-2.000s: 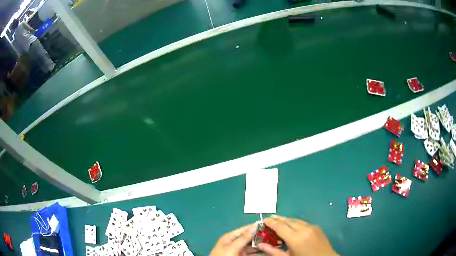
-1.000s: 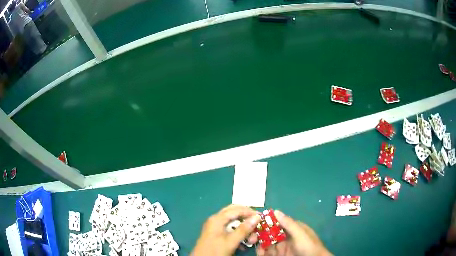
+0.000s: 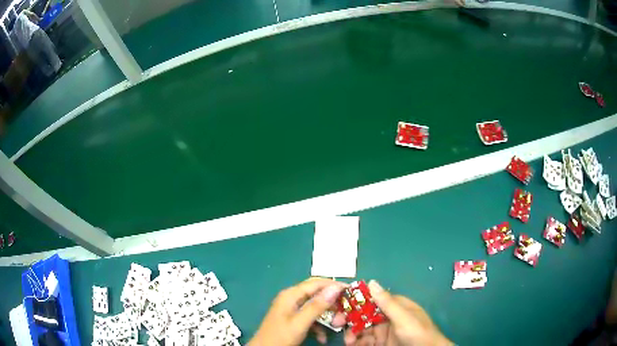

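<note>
My left hand (image 3: 298, 314) and my right hand (image 3: 406, 324) are together at the bottom centre, both bare. My right hand holds a red circuit board (image 3: 360, 307), face up, by its right edge. My left hand holds a white plate (image 3: 329, 319), mostly hidden under its fingers, and its fingertips touch the board's left side. A blank white sheet (image 3: 336, 246) lies flat just ahead of the hands.
White plates (image 3: 179, 297) are heaped at left beside a blue tray (image 3: 64, 297). Loose red boards (image 3: 499, 238) and more white plates (image 3: 572, 172) lie at right. Subassemblies (image 3: 413, 135) ride on the green belt (image 3: 270, 135) behind a pale rail (image 3: 379, 196). A post (image 3: 54, 206) stands at left.
The subassemblies and dark rods on the belt have moved left. The red board, low between my fingers before, now shows its face. The white plate has come into view under my left hand.
</note>
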